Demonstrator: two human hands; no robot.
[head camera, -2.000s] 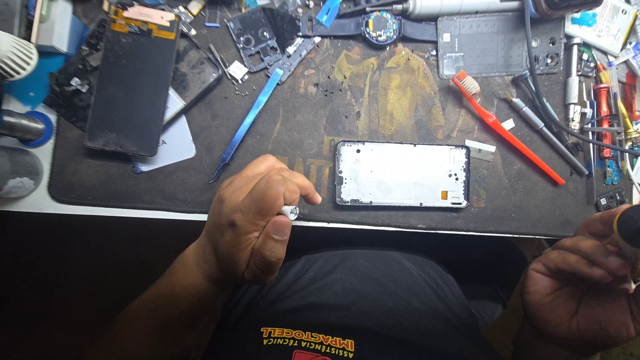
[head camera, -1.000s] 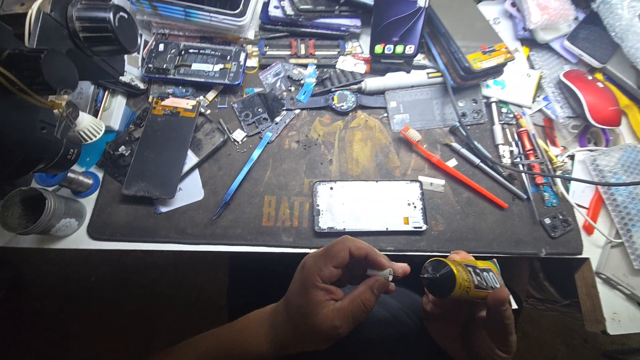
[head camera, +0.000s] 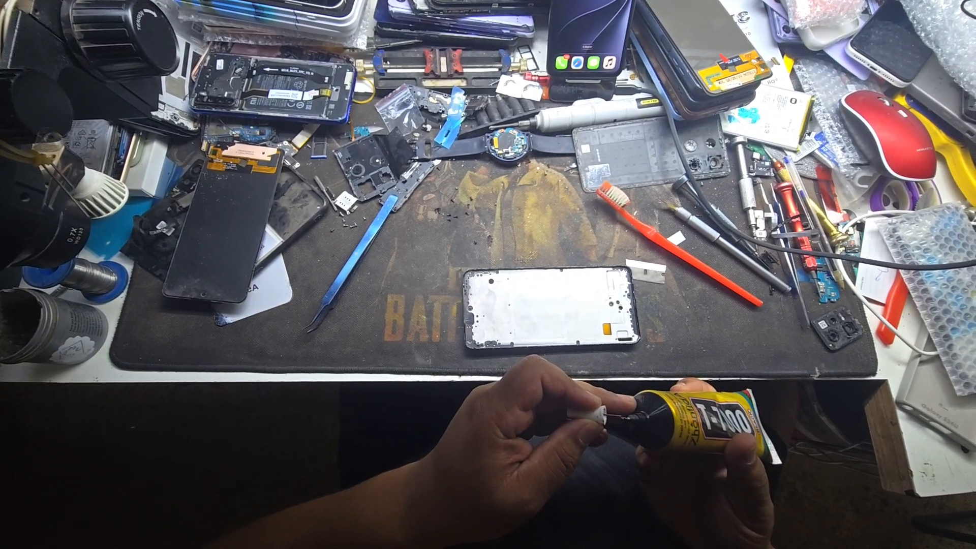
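Note:
Below the mat's front edge, my left hand (head camera: 518, 442) pinches a small white cap (head camera: 587, 415) between thumb and fingers. My right hand (head camera: 713, 473) holds a yellow and black T-7000 glue tube (head camera: 705, 422), its black nozzle pointing left at the cap. A thin pin shows between cap and nozzle; whether they touch is hard to tell. On the mat just above the hands lies a phone frame (head camera: 545, 309), its white inner face up. Blue tweezers (head camera: 354, 255) lie to the left of it, and a red toothbrush (head camera: 682, 248) to the right.
A detached phone screen (head camera: 221, 229) and a solder spool (head camera: 80, 280) are at the left. An opened smartwatch (head camera: 508, 143), a phone back cover (head camera: 648, 152) and stacked phones line the far side. Screwdrivers, a black cable (head camera: 854, 258) and a red mouse (head camera: 888, 136) are at the right.
My right hand has come in from the far right with the glue tube, which now lies by the white cap in my left hand. The view has shifted and takes in more of the bench.

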